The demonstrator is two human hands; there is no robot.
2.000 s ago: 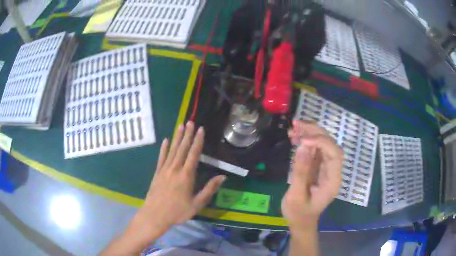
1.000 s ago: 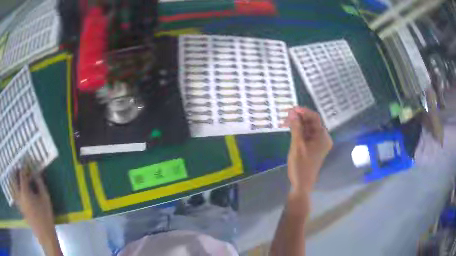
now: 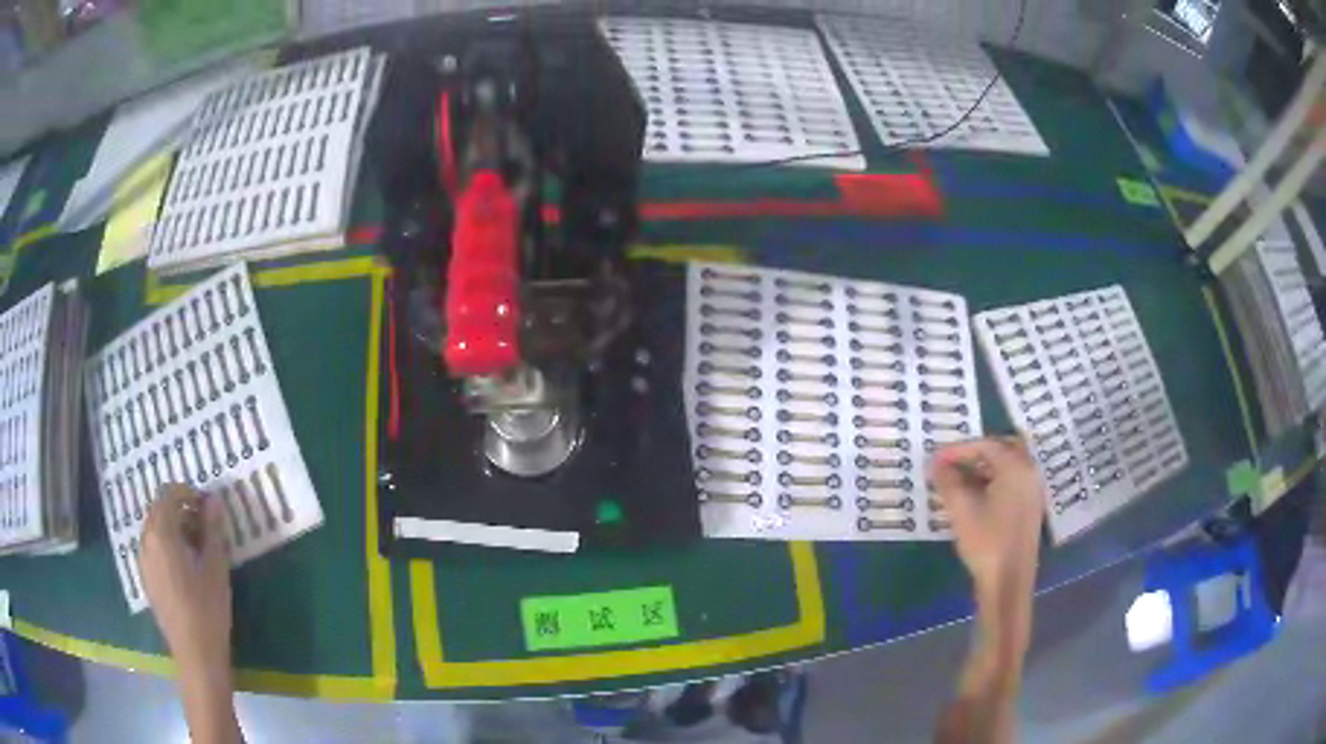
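My left hand (image 3: 189,567) is over the bottom row of the left part tray (image 3: 197,393), fingers bent down among the dark strips. My right hand (image 3: 1001,509) is at the lower right corner of the right part tray (image 3: 830,400), thumb and fingertips close together. The frames do not show whether either hand holds a strip. Between the trays stands the black test fixture (image 3: 625,451). Its red clamp handle (image 3: 484,276) reaches forward above the silver round seat (image 3: 532,442). A white strip (image 3: 486,535) lies on the base plate's front edge.
Another part tray (image 3: 1083,400) lies at the far right. Stacked trays (image 3: 66,422) stand at the far left, with another stack (image 3: 262,160) at back left. Two trays lie at the back. A green label (image 3: 599,618) is in front of the fixture. A blue stool (image 3: 1207,611) is beyond the bench edge.
My left hand has gone from beside the fixture to the left tray. My right hand has moved from the fixture's right side to the right tray's lower corner. The camera view has also shifted.
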